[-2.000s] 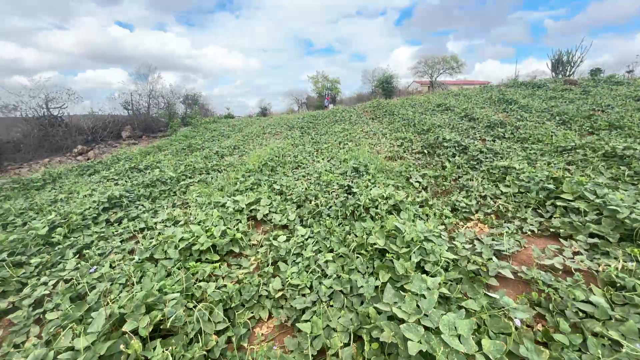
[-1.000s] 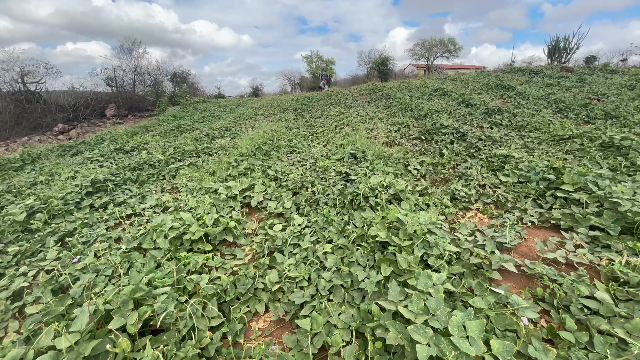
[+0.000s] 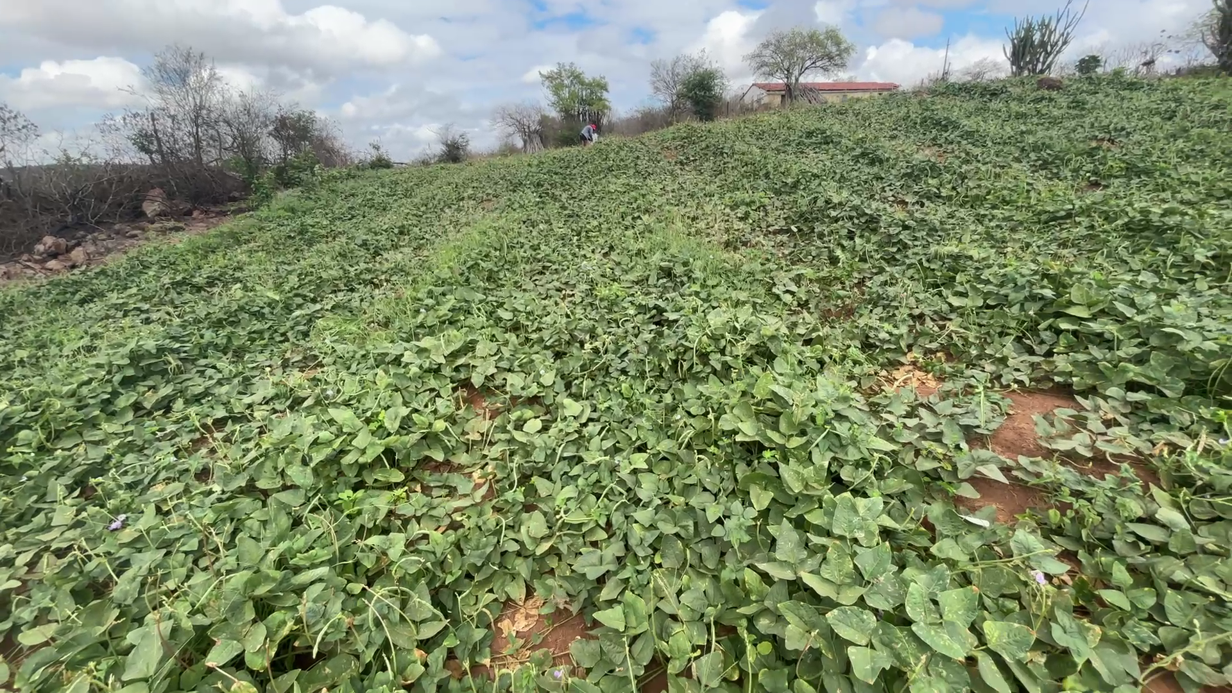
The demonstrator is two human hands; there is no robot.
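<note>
Neither my left hand nor my right hand is in view. Low, leafy green vines [image 3: 674, 423] with broad leaves cover the sloping field from the bottom edge up to the crest. Small pale purple flowers show among them, one at the lower left [image 3: 117, 523] and one at the lower right [image 3: 1039, 577]. Reddish bare soil [image 3: 1025, 428] shows through at the right, and dry, tan leaves [image 3: 520, 618] lie in a gap at the bottom centre.
Far off near the crest is a bent-over person [image 3: 589, 134]. A low building with a red roof [image 3: 828, 88] stands behind the crest. Rocks [image 3: 60, 252] and leafless shrubs [image 3: 183, 135] border the field at left. A tall cactus [image 3: 1038, 43] rises at the upper right.
</note>
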